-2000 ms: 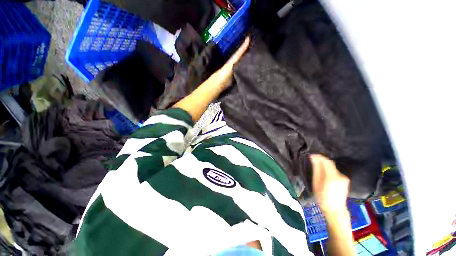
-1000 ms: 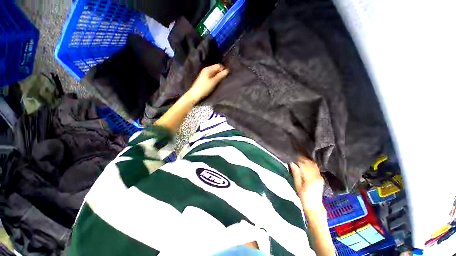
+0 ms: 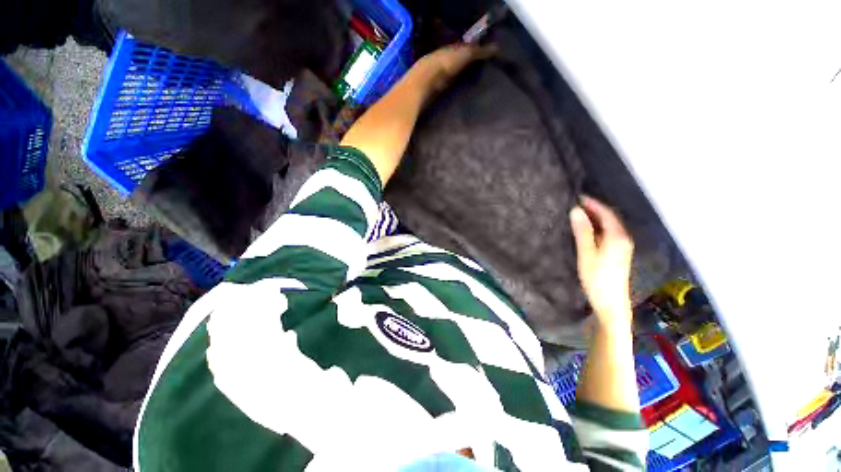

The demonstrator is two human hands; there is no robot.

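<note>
A large dark charcoal garment panel (image 3: 489, 175) lies spread over my lap, beside the white table edge. My left hand (image 3: 461, 57) reaches to the panel's far end; its fingertips lie at the dark cloth and are partly lost in it, so the grip is unclear. My right hand (image 3: 601, 241) is at the panel's right edge, with thumb and fingertips pinching the cloth border. The panel looks fairly flat between my hands.
The white table (image 3: 664, 120) runs along the right. A blue crate (image 3: 152, 111) with dark pieces over its rim stands at upper left, another blue crate (image 3: 20, 138) at the far left. A dark cloth heap (image 3: 101, 341) lies lower left. Blue and red baskets (image 3: 678, 396) are at lower right.
My left hand has moved up and right to the panel's far end. My right hand has moved up along the right edge. The bunched folds are smoothed into a flatter panel.
</note>
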